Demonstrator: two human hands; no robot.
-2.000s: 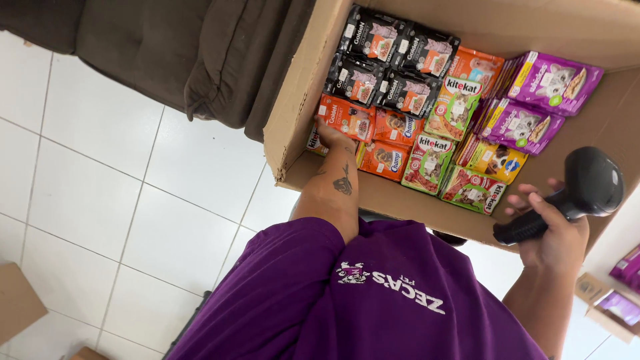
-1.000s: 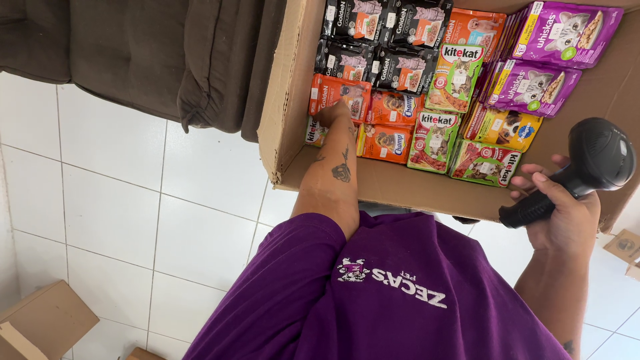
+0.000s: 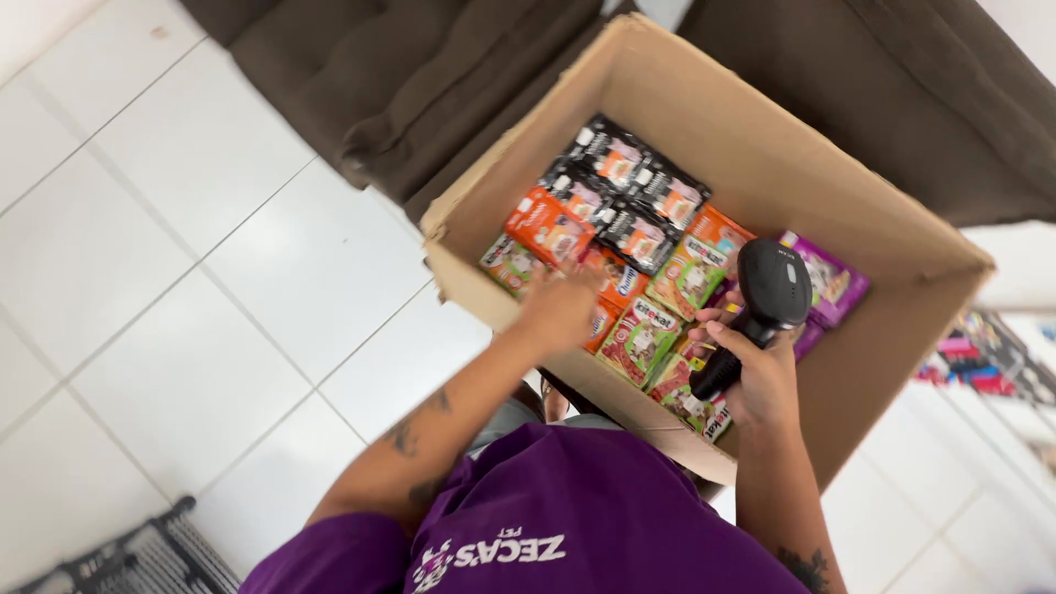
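Observation:
My right hand (image 3: 755, 355) is wrapped around the grip of a black handheld barcode scanner (image 3: 774, 285), above the right part of a cardboard box (image 3: 833, 173). Over the box's near left part is my left hand (image 3: 565, 301), blurred, its fingers by the lower edge of an orange pet food pouch (image 3: 549, 227). Whether it touches the pouch cannot be told. Black pouches (image 3: 639, 235) lie behind, with green Kitekat pouches (image 3: 639, 338) in the middle and one at the left corner. Smaller orange pouches (image 3: 619, 280) sit beside my left hand. Purple pouches (image 3: 829, 280) are partly hidden behind the scanner.
A dark brown upholstered sofa (image 3: 396, 91) borders the box at the back and left. White floor tiles (image 3: 247, 330) spread out at left. A black rack-like object (image 3: 140, 553) stands at the lower left, and colourful items (image 3: 973, 355) lie beyond the box at right.
The view has swung widely, showing more of the box. My left hand has drawn back from the upper part of the orange pouch to its lower edge. The scanner remains in my right hand.

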